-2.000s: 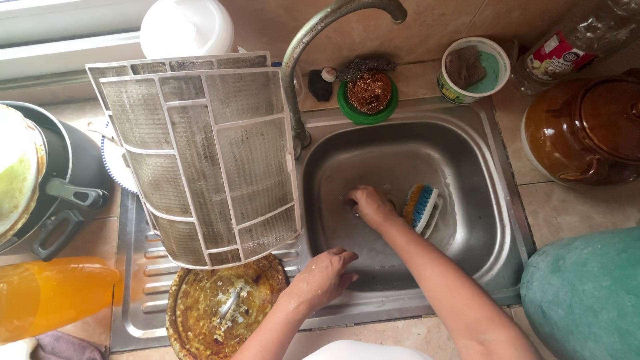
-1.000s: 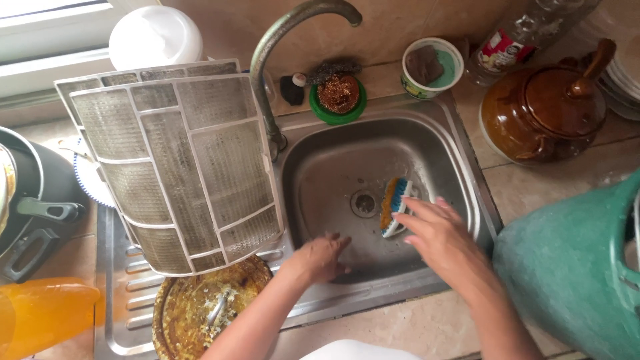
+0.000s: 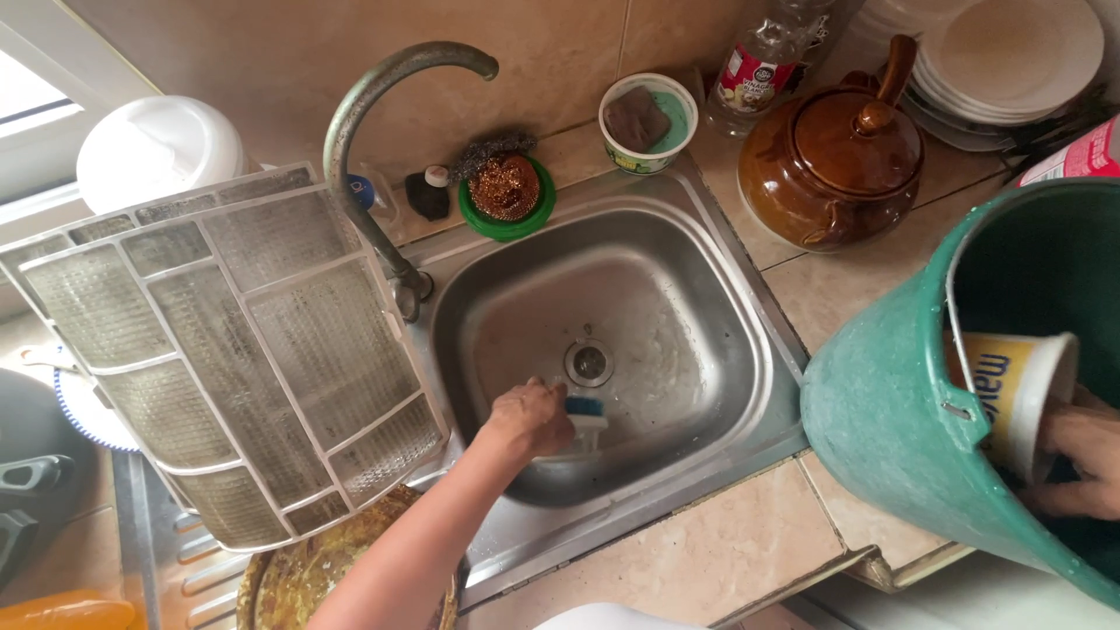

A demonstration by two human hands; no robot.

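My left hand (image 3: 531,420) is in the stainless steel sink (image 3: 490,289), closed around a scrub brush (image 3: 588,422) with blue bristles and a white body, just below the drain. At the right edge, my right hand (image 3: 1081,455) reaches into a green plastic bucket (image 3: 884,394), its fingers at the rim of a white and yellow plastic tub (image 3: 1011,394) that lies tilted inside. Mesh air filters (image 3: 236,350) with white frames stand left of the sink, beside the curved faucet (image 3: 350,131).
A copper scourer (image 3: 503,186) on a green dish, a tub with a sponge (image 3: 647,131), a clear bottle (image 3: 757,74) and a brown ceramic pot (image 3: 831,166) line the back. Stacked plates (image 3: 1015,52) stand at the back right. A stained round lid (image 3: 324,560) lies below the filters.
My right hand has gone from the sink into the bucket, now at the plastic tub. My left hand, empty over the sink before, has taken hold of the brush. The view has shifted right.
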